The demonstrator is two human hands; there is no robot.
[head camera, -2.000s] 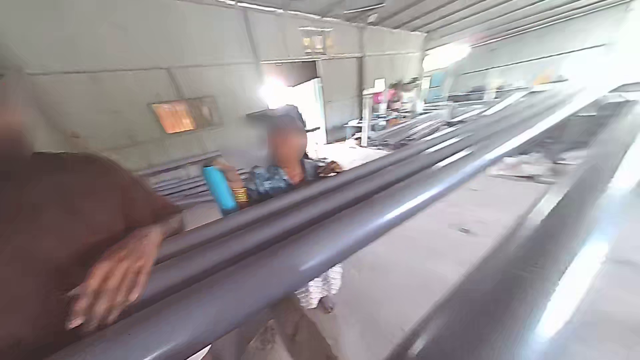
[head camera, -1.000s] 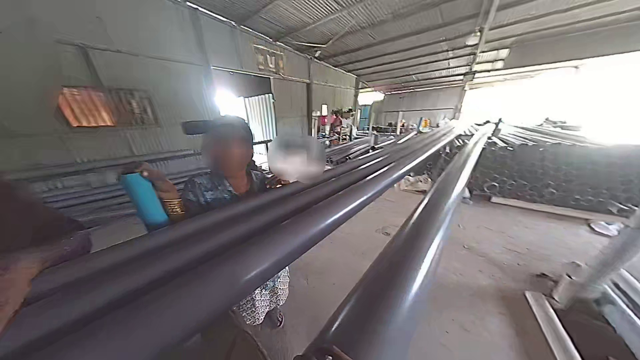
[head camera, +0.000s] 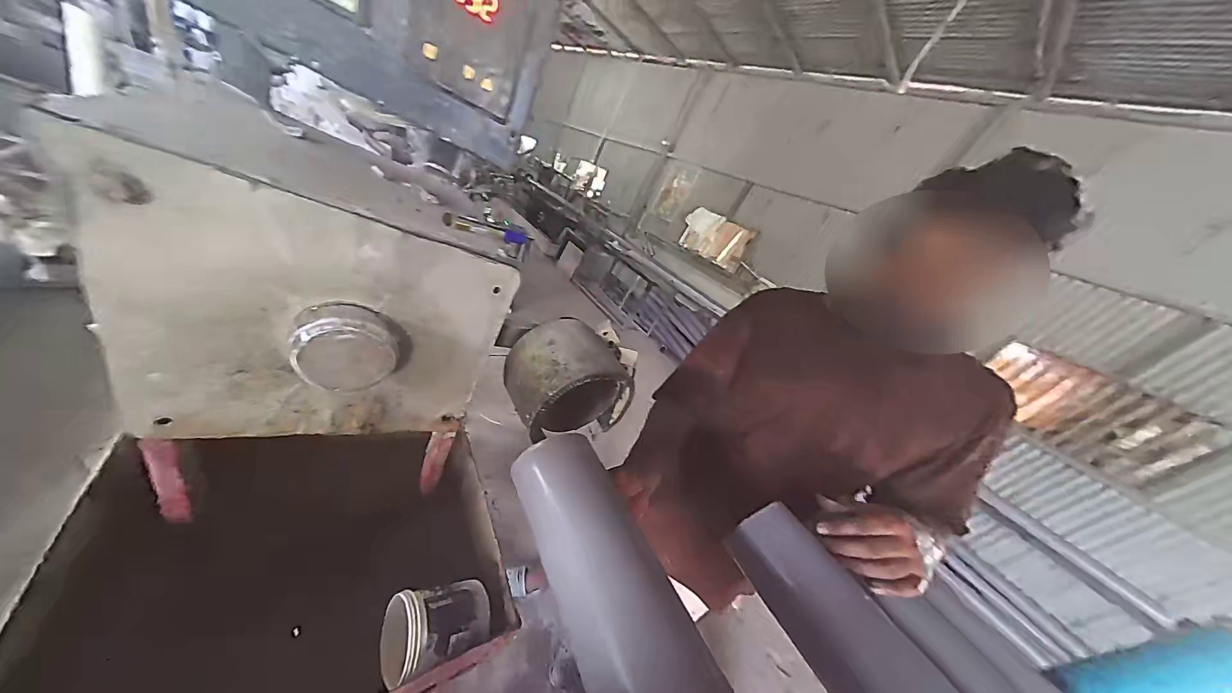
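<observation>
Neither of my hands shows in the head view. A large grey plastic pipe (head camera: 606, 568) points away from me at the lower middle, its far end near a short metal cylinder (head camera: 568, 375) mounted at the machine. Right of it lies another grey pipe (head camera: 828, 606), with more grey pipe beside it. A co-worker in a dark reddish-brown top (head camera: 799, 414) stands behind the pipes, one hand (head camera: 876, 549) resting on or near the second pipe. The near ends of the pipes are out of frame.
A machine housing with a beige metal panel (head camera: 221, 279) and round cap fills the left, above a dark recess with a bucket (head camera: 414, 635). A control box (head camera: 481, 58) with lit buttons hangs above. Something blue (head camera: 1155, 664) is at the lower right edge.
The view has swung far round, from the long pipes and the pipe stack to the machine. The person holding a blue object is no longer seen, apart from something blue at the edge.
</observation>
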